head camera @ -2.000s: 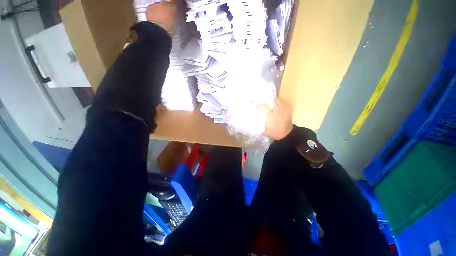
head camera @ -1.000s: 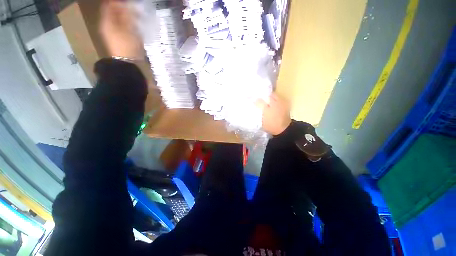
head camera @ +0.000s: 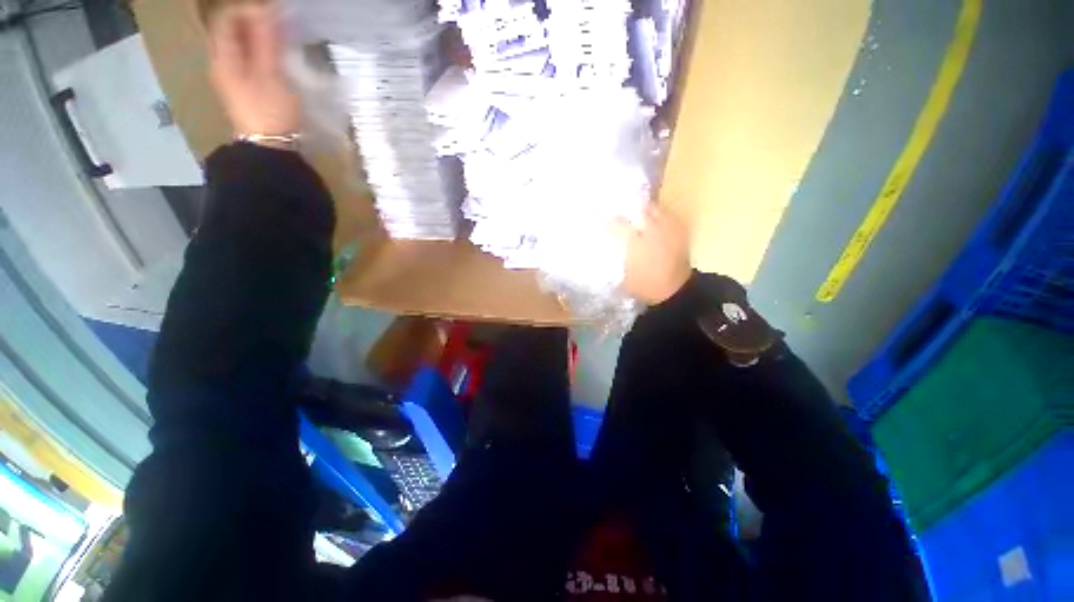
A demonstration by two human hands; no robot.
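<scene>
Small white packets with dark print stand in a tight row (head camera: 395,141) on the left of an open cardboard carton (head camera: 471,282). More packets (head camera: 506,59) lie in looser rows to the right. A crinkly clear plastic bag (head camera: 589,253), bright with glare, lies over the packets at the near right. My right hand (head camera: 657,253) grips the bag's edge beside the right flap. My left hand (head camera: 250,77) is blurred over the carton's left side, near the top edge. A pale blurred thing is beside its fingers; whether it holds it, I cannot tell.
The wide carton flap (head camera: 766,129) spreads right, beside a grey floor with a yellow line (head camera: 901,165). Blue crates and a green crate (head camera: 983,412) are at the right. A white unit with a dark handle (head camera: 130,118) is left. A keyboard (head camera: 412,480) and red item (head camera: 465,359) are below.
My left hand has moved left from over the packet row to the carton's left side, uncovering the row. My right hand stays at the bag with little movement.
</scene>
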